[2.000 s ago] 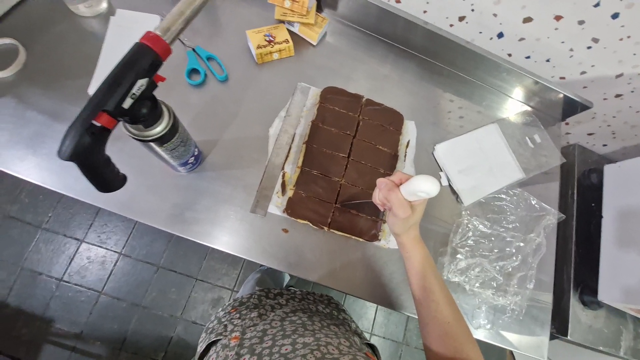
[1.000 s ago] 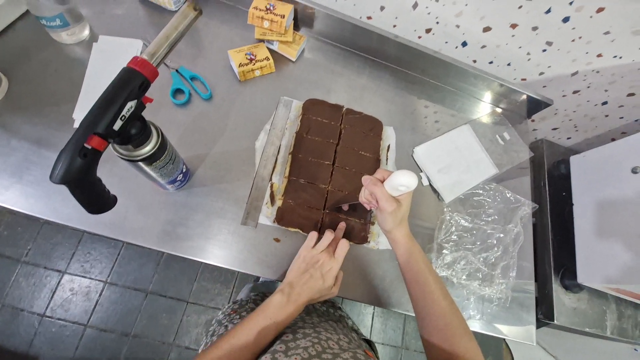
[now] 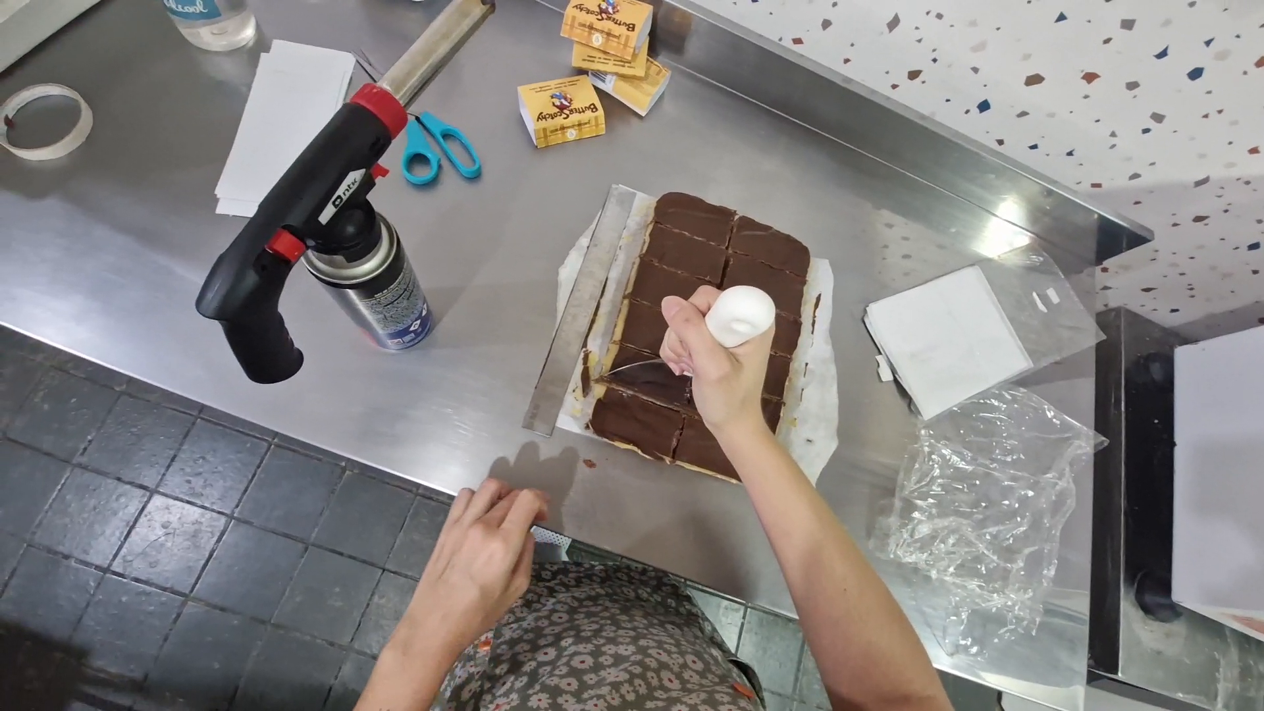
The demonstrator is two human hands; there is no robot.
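A chocolate-topped slab [image 3: 681, 247], scored into rectangular bars, lies on white paper [image 3: 818, 395] on the steel counter. My right hand [image 3: 726, 365] grips a knife by its white handle [image 3: 741, 314] above the slab's lower half. Its thin blade [image 3: 632, 367] points left along a cross cut near the left edge; part of it is hidden by my fingers. A metal ruler [image 3: 578, 321] rests along the slab's left side. My left hand [image 3: 484, 538] is off the slab, at the counter's front edge, with fingers loosely curled and nothing visible in them.
A blowtorch [image 3: 326, 207] on a gas can stands at left, near blue-handled scissors [image 3: 439, 150], white sheets [image 3: 281, 128] and a tape roll [image 3: 46, 120]. Small yellow boxes [image 3: 563, 111] sit behind the slab. White squares [image 3: 950, 341] and crumpled clear plastic [image 3: 987, 513] lie at right.
My left hand came onto the slab's near end, and now is back off it to the left. The knife in my right hand has moved to a cut on the left column.
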